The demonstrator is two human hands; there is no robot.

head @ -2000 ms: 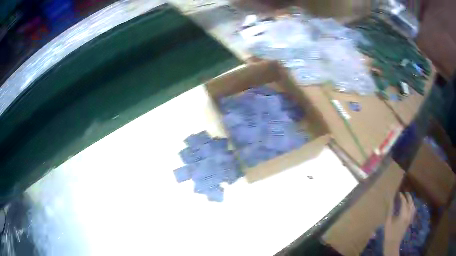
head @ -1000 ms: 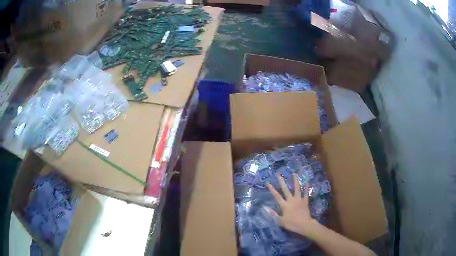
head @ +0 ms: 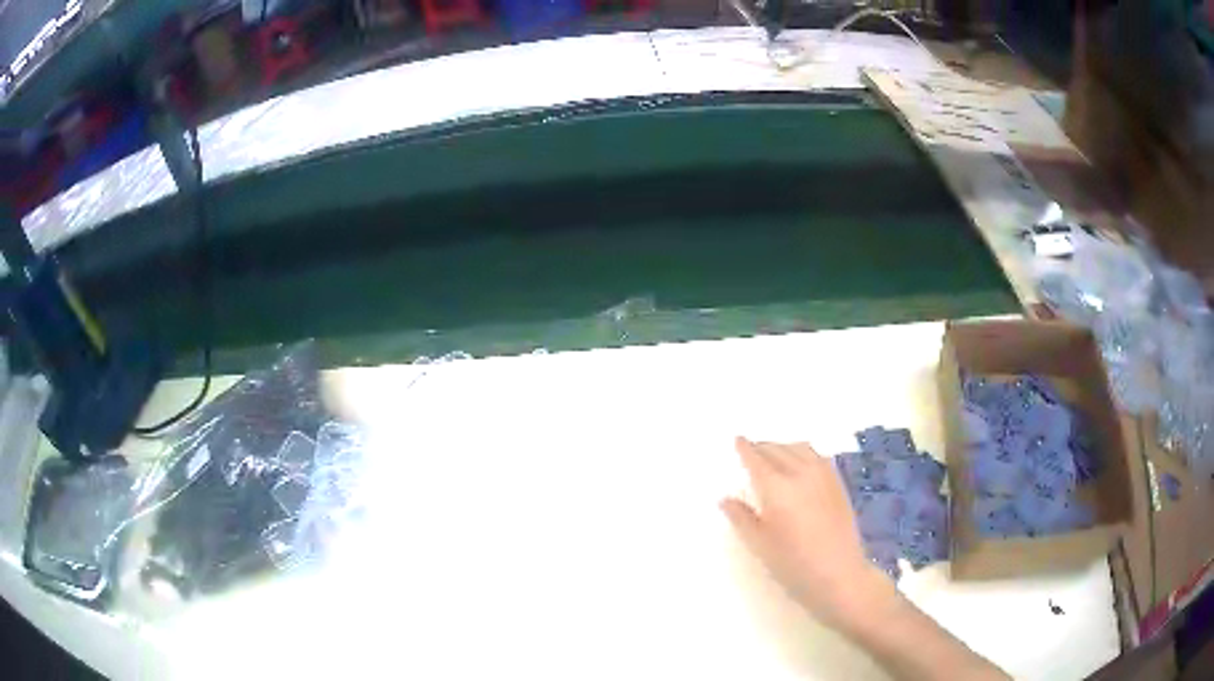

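My right hand [head: 806,526] is over the white benchtop, just left of a loose pile of purple-grey cards [head: 895,495]. Its thumb and fingers are apart and nothing shows in them. More such cards [head: 1025,459] fill a shallow open cardboard tray [head: 1038,556] right of the pile. Clear plastic cases [head: 320,490] lie heaped at the left, seen mainly as bright outlines, beside a clear bag with dark contents [head: 226,519]. My left hand is not in view.
The dark green conveyor belt [head: 533,226] runs behind the benchtop [head: 533,532]. A blue-green fixture [head: 93,366] with a black cable and a silver-rimmed dish [head: 80,526] are at the far left. Clear polybags [head: 1132,313] lie at the right. Red stools [head: 280,51] stand beyond.
The view has swung left from the cartons to the bench. My right hand, spread over the filled cases in the carton a second ago, is now above the benchtop by the card pile.
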